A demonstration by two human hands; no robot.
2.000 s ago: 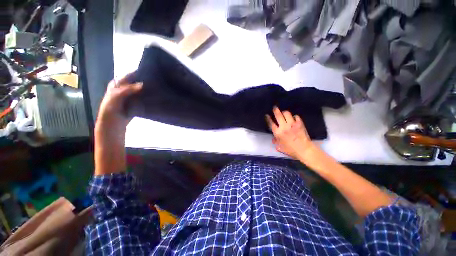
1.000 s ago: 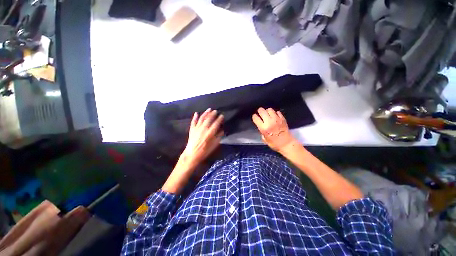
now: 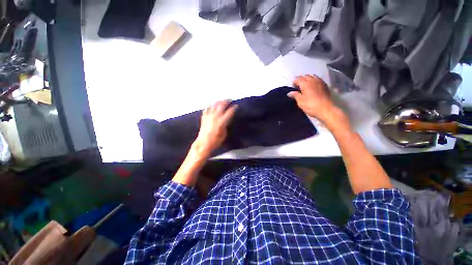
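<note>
A black garment piece lies along the front edge of the white pressing table, its left part reaching over the edge. My left hand rests on top of the piece near its middle, fingers on its upper part. My right hand is at the piece's upper right corner, with thumb and fingertips closed on the cloth edge.
A steam iron with an orange-brown handle rests at the table's right end. Grey cut pieces are heaped at the back right. A tan block and another dark piece lie at the back left. A grey vented machine stands at left.
My right hand has moved up and right to the corner of the piece, and the strip that stuck out there no longer shows. My left hand stays on the cloth, slightly higher on it.
</note>
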